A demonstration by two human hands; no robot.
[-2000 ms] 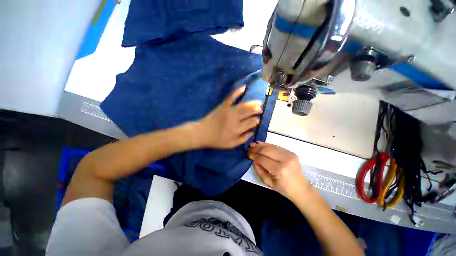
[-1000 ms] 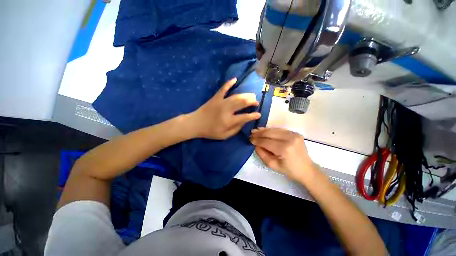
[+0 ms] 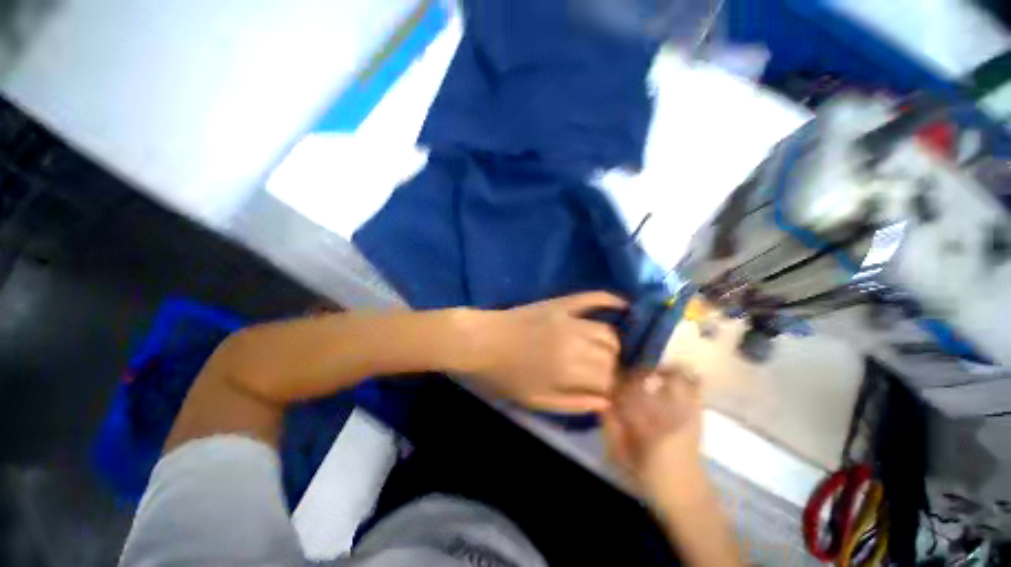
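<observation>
The dark blue cloth panel (image 3: pixel 504 238) lies on the white table and runs to the needle area of the sewing machine (image 3: pixel 815 210). Its folded edge (image 3: pixel 660 332) runs from the needle area toward my hands. My left hand (image 3: pixel 554 354) is on the panel with fingers curled at the edge, gripping it. My right hand (image 3: pixel 656 415) is close against my left hand, at the lower end of the edge, pinching the cloth. The picture is blurred, so fingertips and needle are unclear.
A second dark blue piece (image 3: pixel 543 83) lies at the back. Red-handled scissors (image 3: pixel 834 512) and yellow-handled ones (image 3: pixel 864 532) hang at the lower right beside black cords (image 3: pixel 896 443). A blue crate (image 3: pixel 166 382) stands at the lower left.
The view has shifted and tilted. My hands have come together at the cloth's edge. The panel is bunched more around my fingers, and its lower part no longer spreads toward my lap.
</observation>
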